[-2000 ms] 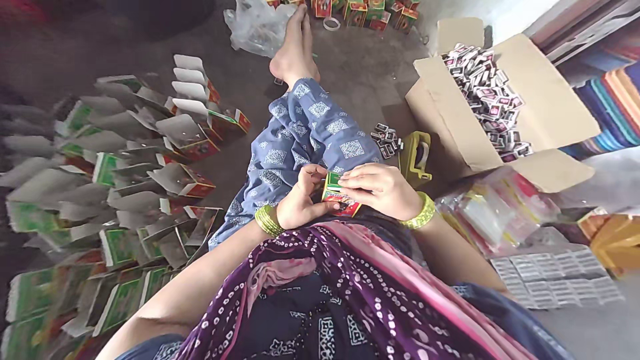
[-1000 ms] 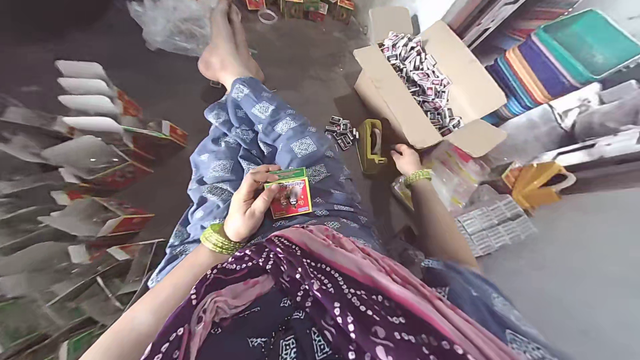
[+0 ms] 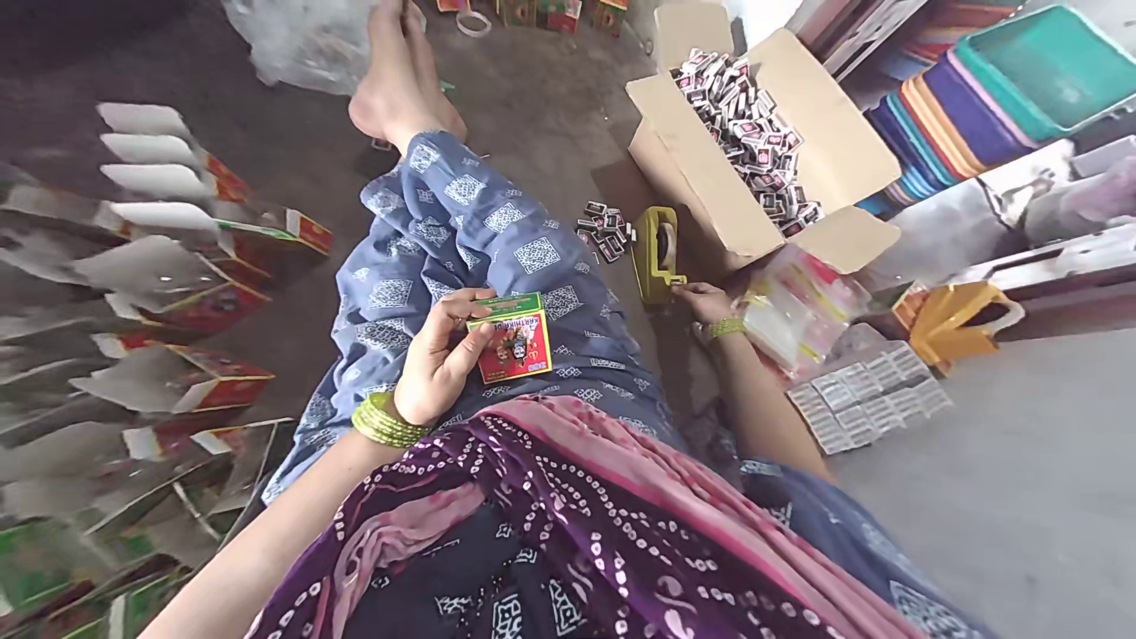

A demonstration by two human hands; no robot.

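My left hand [image 3: 441, 355] holds a small red and green printed carton [image 3: 517, 348] over my lap, thumb on its face and fingers behind its upper edge. My right hand [image 3: 704, 303] is at the near end of a yellow tape dispenser [image 3: 652, 257] on the floor, its fingertips at the cutting end; whether they grip a piece of tape cannot be told. The roll sits inside the dispenser. Left of the dispenser lies a small pile of matchbox-like boxes [image 3: 605, 232].
An open cardboard box [image 3: 683, 191] full of small boxes stands beyond the dispenser. Many open cartons [image 3: 160, 177] crowd the left floor. Plastic packets [image 3: 790, 311], bundled white packs [image 3: 870, 398], a yellow bag [image 3: 954, 324] and stacked plastic trays [image 3: 967, 106] are on the right.
Two seconds ago both hands were on the carton. My right hand has since let go and moved right to the tape dispenser, while my left hand keeps the carton. The view has shifted right.
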